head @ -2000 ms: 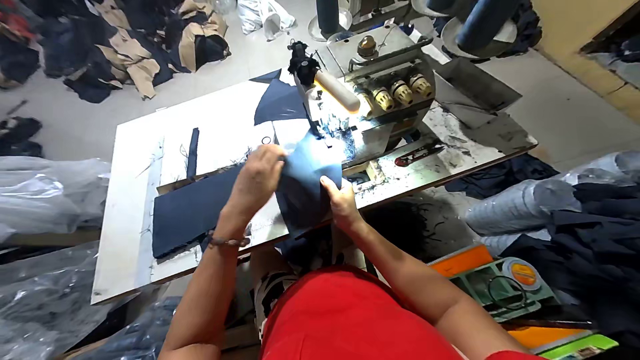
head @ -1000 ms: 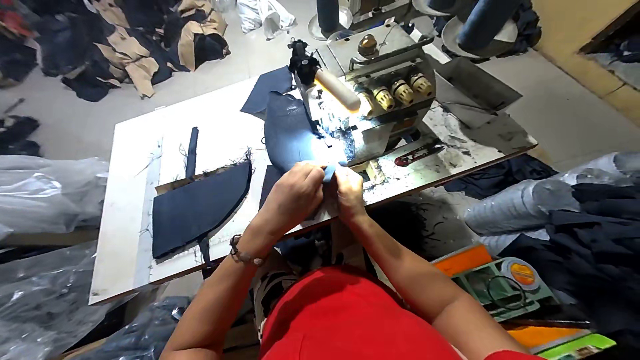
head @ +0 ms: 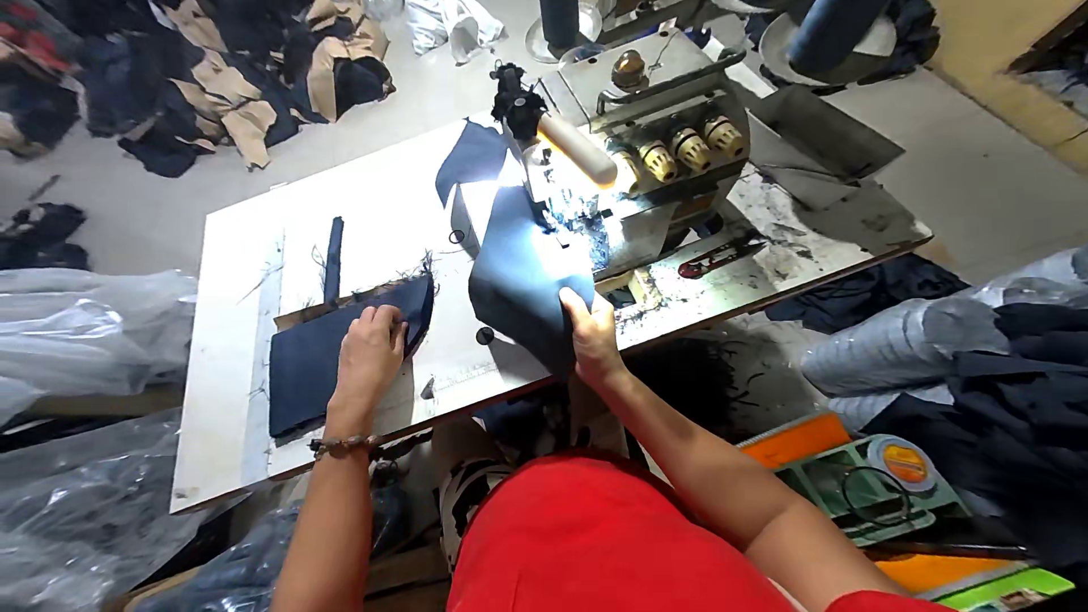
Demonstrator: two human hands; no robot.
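Note:
My left hand (head: 374, 353) rests on a stack of dark navy fabric pieces (head: 310, 365) at the left of the white sewing table; whether its fingers pinch a piece cannot be told. My right hand (head: 592, 336) grips the near right edge of a navy fabric panel (head: 518, 280), thumb on top. That panel lies under the lit needle area of an overlock sewing machine (head: 654, 127). Behind it, another navy piece (head: 470, 161) lies on the table. A narrow dark strip (head: 334, 259) sits beyond the stack.
Red-handled snips (head: 710, 262) lie on the table (head: 229, 255) right of the needle area. Thread cones (head: 837, 34) stand behind the machine. Fabric heaps (head: 246, 76) cover the floor at back left. A green plastic tray (head: 850, 484) is at lower right, and wrapped rolls (head: 892, 340) lie at the right.
My left hand has moved left from beside my right hand onto the fabric stack. The panel at the machine now spreads toward me, with my right hand at its near edge.

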